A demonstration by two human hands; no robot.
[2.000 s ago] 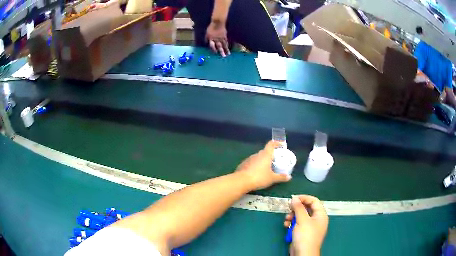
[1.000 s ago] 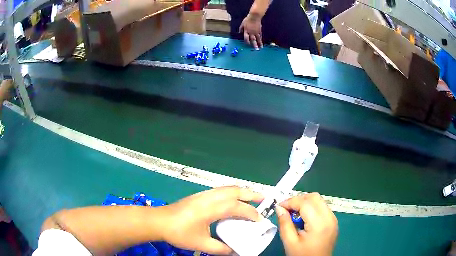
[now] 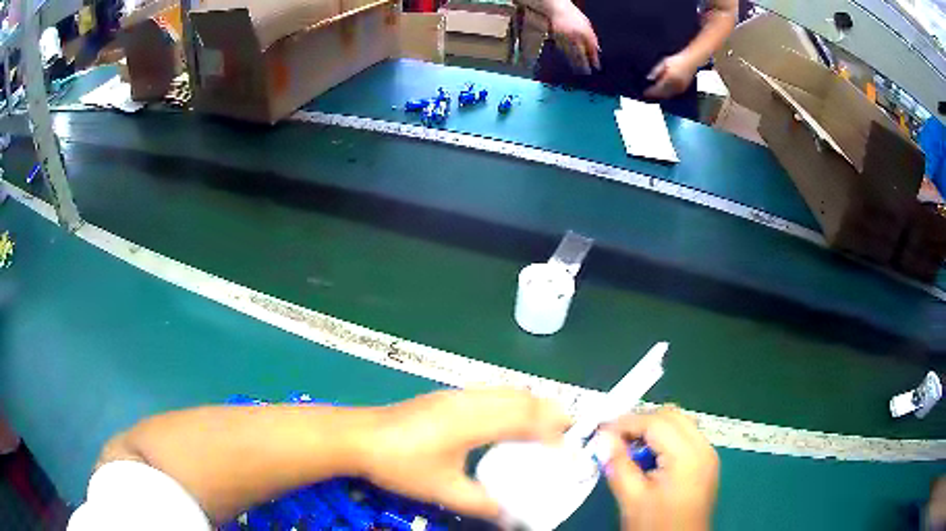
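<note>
My left hand (image 3: 467, 441) holds a white housing (image 3: 539, 485) by its cup, low in front of me over the near bench. The housing's flat white arm (image 3: 635, 384) points up and to the right, across the metal rail. My right hand (image 3: 664, 472) is closed around a blue battery pack (image 3: 643, 456), with its fingertips at the joint of cup and arm. The leads and connector are hidden or too blurred to tell. A heap of blue battery packs (image 3: 332, 508) lies under and beside my left forearm.
Another white housing (image 3: 544, 299) stands on the green belt (image 3: 342, 270) beyond my hands. A white unit (image 3: 917, 396) lies at the belt's far right. Across the belt are blue packs (image 3: 436, 107), a pale card (image 3: 646, 130), open cartons (image 3: 290, 62) and a person's hands. A metal post stands at left.
The arm of the held housing has turned and my right fingertips are closer to the cup. Another housing now shows on the belt. The person opposite now shows two hands, raised off the bench.
</note>
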